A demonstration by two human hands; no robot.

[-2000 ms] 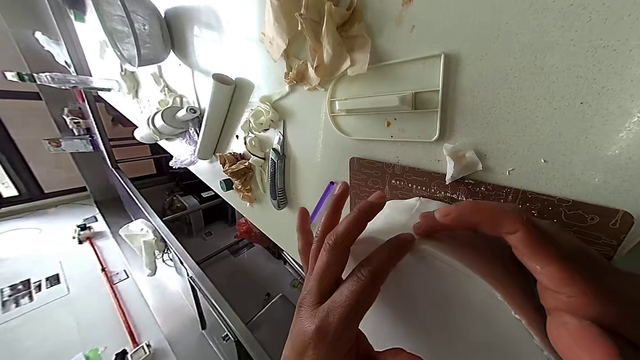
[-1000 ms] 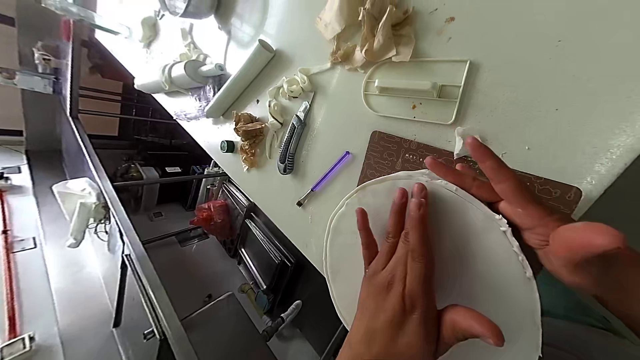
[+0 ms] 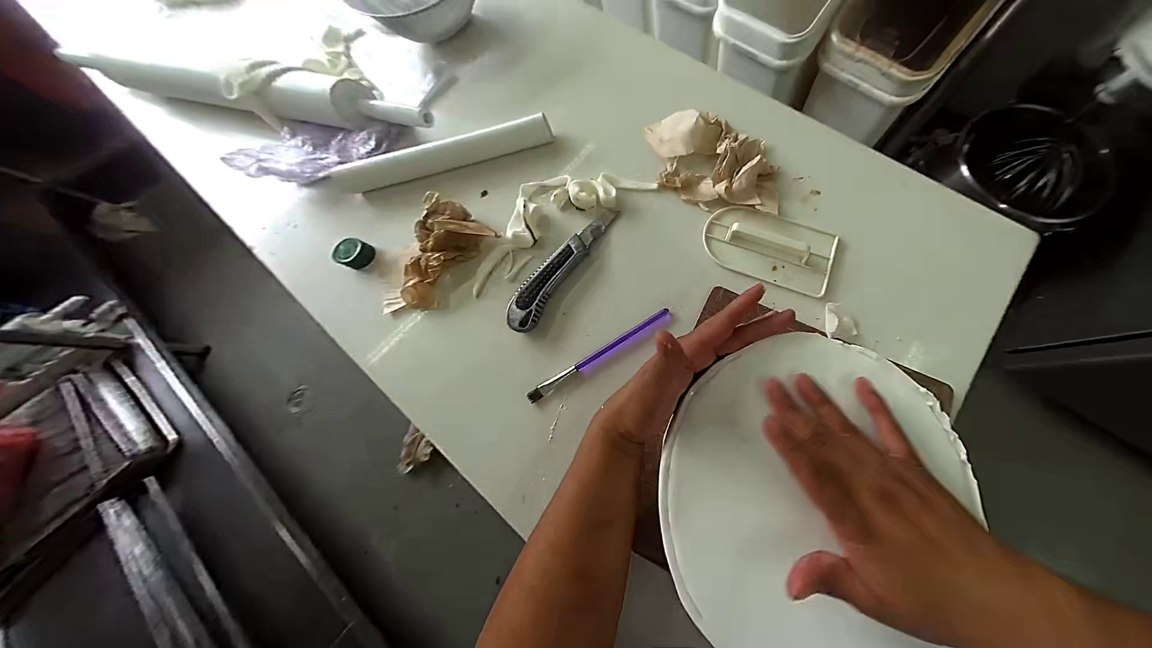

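Observation:
A round white slab, perhaps fondant-covered, lies over a brown patterned board, its right rim ragged. My right hand rests spread and slightly blurred on its top. Against the slab's upper left rim stands my left hand, fingers extended, holding nothing. Left of that hand lies a purple-handled flat brush. Farther up are a grey utility knife with its blade toward the back and a cream plastic fondant smoother. A small white scrap sits by the board's far edge.
Crumpled brown paper, more brown paper, white trimmings and a green cap lie on the table. White rolls and a metal bowl are farther back. White bins and a whisk stand beyond the edge.
The view has turned and shifted. My left hand, on the slab's top a second ago, is now at its upper left rim; my right hand has moved from the ragged rim onto the top.

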